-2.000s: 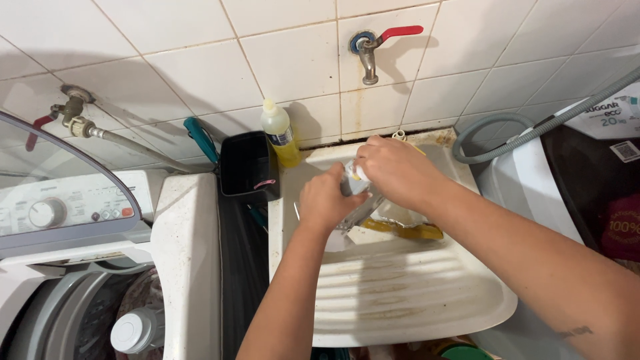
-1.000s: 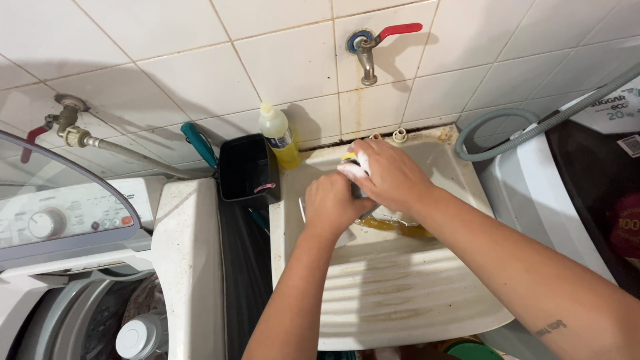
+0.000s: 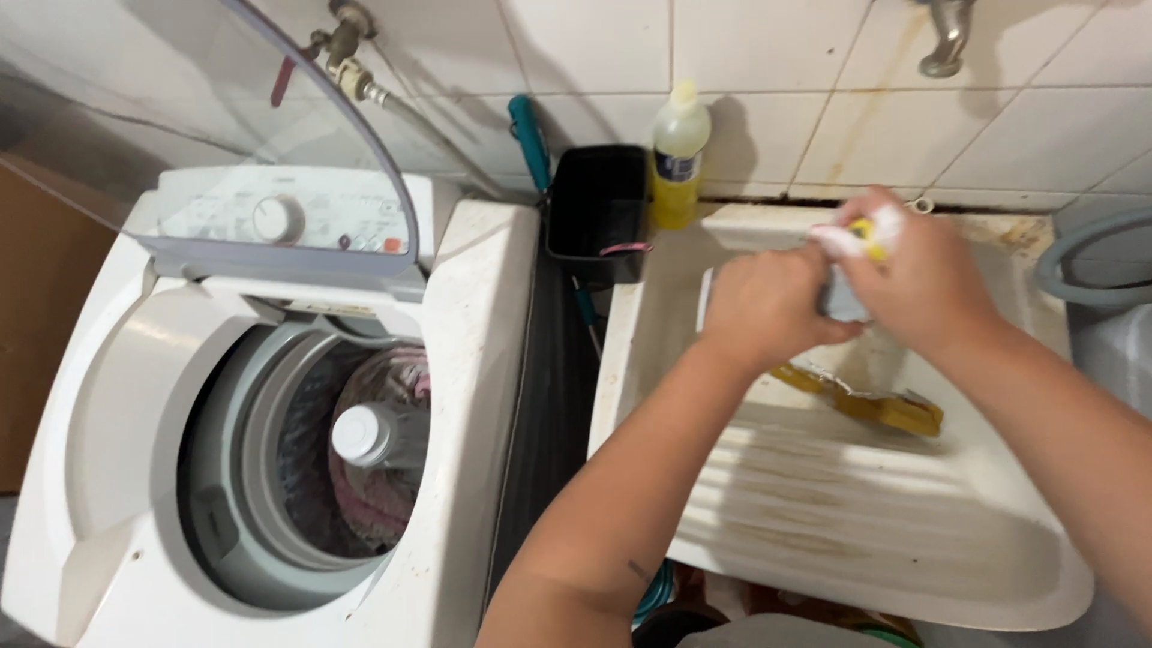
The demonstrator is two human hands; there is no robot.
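Above the white laundry sink (image 3: 828, 540), both my hands work close together. My left hand (image 3: 769, 301) is closed round a small greyish object (image 3: 841, 297), whose kind I cannot tell. My right hand (image 3: 918, 270) grips a yellow and white item (image 3: 868, 238), blurred and partly hidden by the fingers, at the top of that object. Beneath the hands, a yellow-brown strip with a whitish edge (image 3: 864, 405) lies in the sink. A white edge of something shows just left of my left hand.
The top-loading washing machine (image 3: 477, 360) stands open at left, with pinkish laundry (image 3: 378, 486) inside. A black bin (image 3: 598, 211) and a bottle of yellow liquid (image 3: 679, 162) are by the sink's back left corner. A metal tap (image 3: 947, 36) juts from the tiled wall.
The view has swung left, showing more of the washing machine. Both hands remain together over the sink; white now shows about the right fingers, as one second ago.
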